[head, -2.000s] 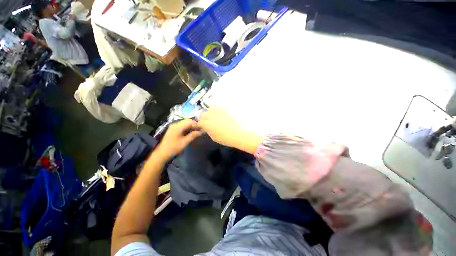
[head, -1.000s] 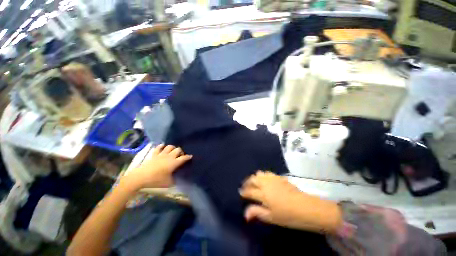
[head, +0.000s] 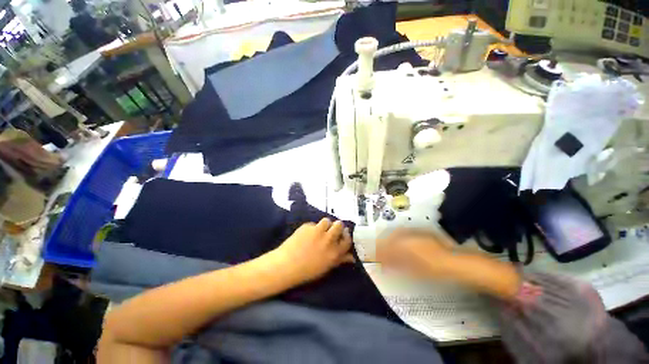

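Note:
A dark navy garment panel point(head: 206, 222) with a grey-blue piece point(head: 142, 266) lies over the left of the table and its front edge. My left hand point(head: 318, 249) rests on the panel near its right edge, just in front of the needle area, fingers curled; whether it pinches the cloth is not clear. My right hand point(head: 416, 257) is blurred, right of the panel over the table; its fingers cannot be made out. The cream-white sewing machine point(head: 470, 121) stands behind my hands, with its presser foot area point(head: 370, 206) just beyond my left fingers.
A blue plastic basket point(head: 78, 213) is at left. Spare navy and grey-blue panels point(head: 277, 78) lie behind the machine. Black cloth with loops point(head: 480, 206) and a dark phone point(head: 569, 224) lie at right. A white cloth point(head: 573, 135) hangs on the machine arm. A beige control panel point(head: 569, 28) is behind.
The panel now lies spread at the left, its edge near the needle. My left hand moved right onto that edge; my right hand moved off the cloth. The view has shifted toward the machine.

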